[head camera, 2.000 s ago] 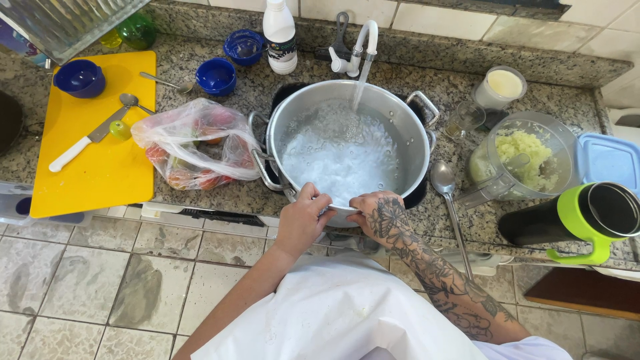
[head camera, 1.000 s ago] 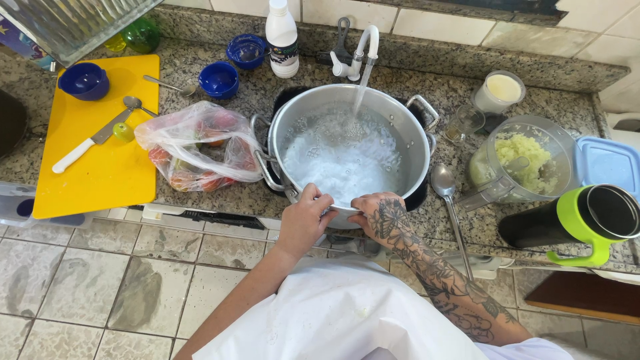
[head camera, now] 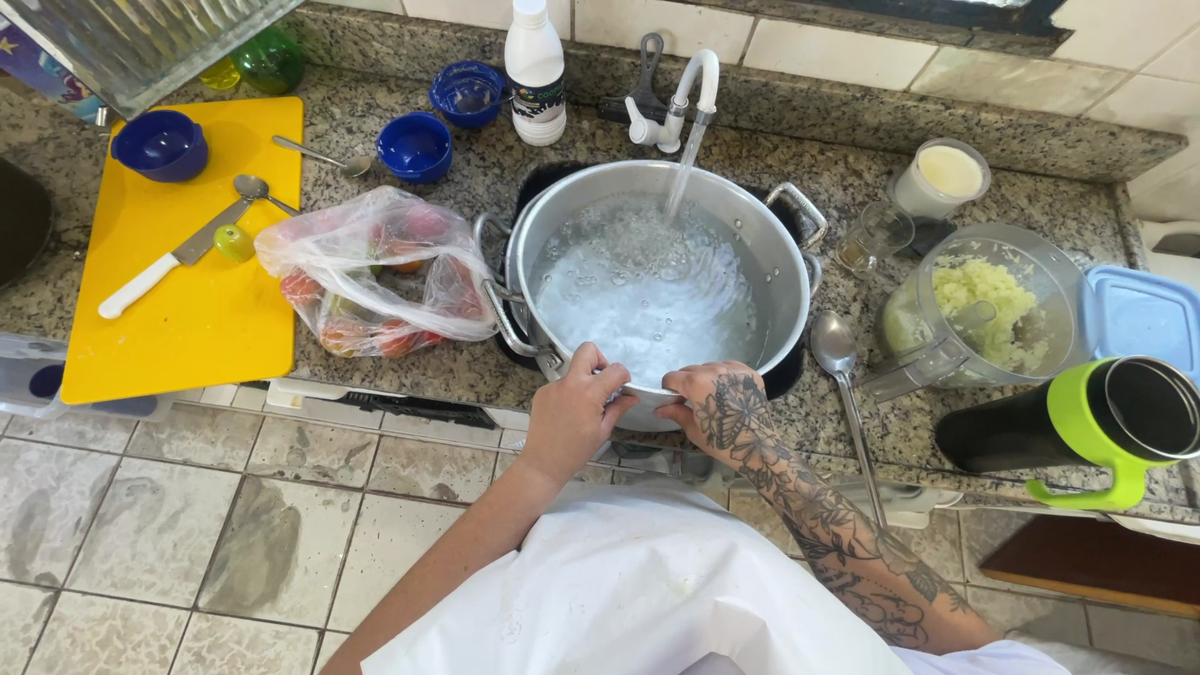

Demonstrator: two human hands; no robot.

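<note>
A large aluminium pot [head camera: 799,314] sits over the sink, largely filled with water. From the white faucet [head camera: 698,84] a stream runs into it. Both hands pinch the pot's near rim: my left hand [head camera: 579,412] just left of its middle, my right hand [head camera: 711,403] a little to the right, below a tattooed wrist. A clear plastic bag [head camera: 375,272] of tomatoes and other produce lies against the pot's left handle. Right of the pot, a large metal spoon [head camera: 834,345] rests on the granite counter.
At left, a yellow cutting board [head camera: 187,347] holds a knife [head camera: 164,262], a spoon, a green fruit piece and a blue bowl [head camera: 161,147]. Two blue bowls and a white bottle [head camera: 535,80] stand behind. At right are a processor bowl of grated food [head camera: 984,300] and a black travel mug [head camera: 1003,427].
</note>
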